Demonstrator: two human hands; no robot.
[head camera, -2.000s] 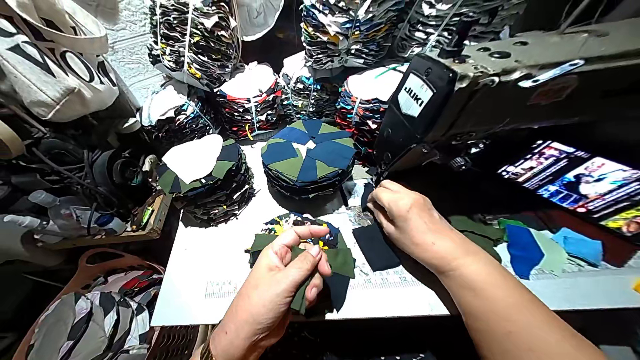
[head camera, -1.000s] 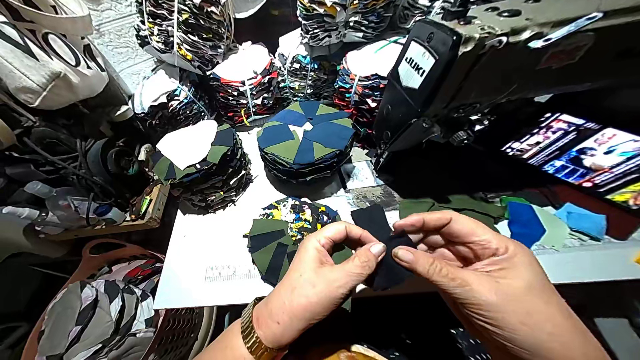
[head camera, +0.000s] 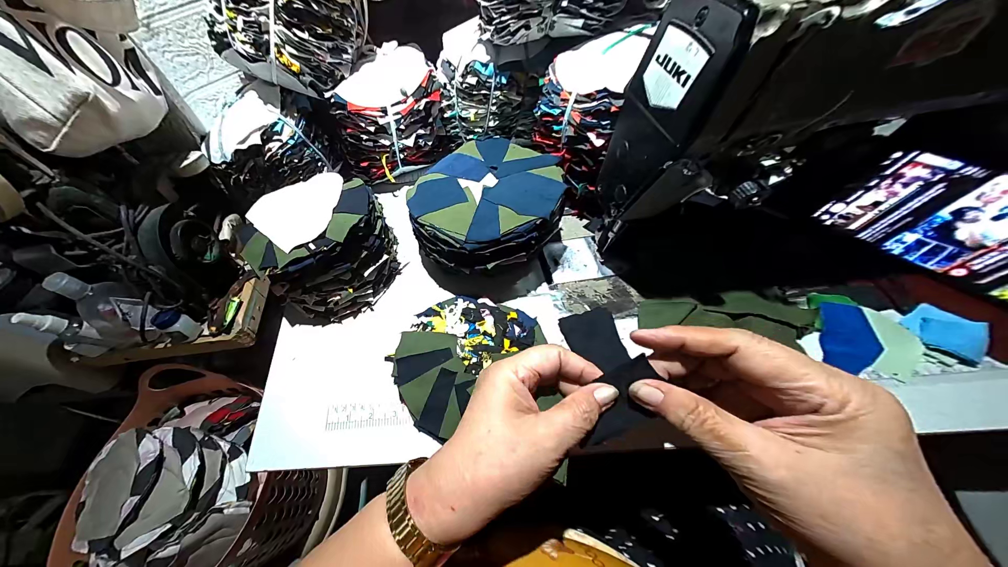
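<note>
Between the thumb and fingers of both hands, at the table's front edge, is a piece of dark fabric (head camera: 626, 398). My left hand (head camera: 524, 433) pinches its left side, and my right hand (head camera: 756, 402) pinches its right side. Behind the fingertips lies another dark fabric strip (head camera: 592, 339). A round patchwork piece of green and dark wedges (head camera: 429, 378), with a multicoloured middle, lies partly under my left hand. Beyond it stands a stack of round navy and green patchwork pieces (head camera: 484, 197). The sewing machine (head camera: 669, 87) rises at the upper right; its needle area is in shadow.
More tied fabric stacks (head camera: 390, 102) line the back. A patchwork stack topped with white cloth (head camera: 295, 213) stands left. Green scraps (head camera: 724, 311) and blue scraps (head camera: 850, 339) lie right, below a lit screen (head camera: 937, 213). A plastic basket (head camera: 283, 504) of round pieces is lower left.
Two seconds ago my left hand was at the round patchwork piece and my right hand was near the machine. Both have since come together on the dark fabric at the table's front edge.
</note>
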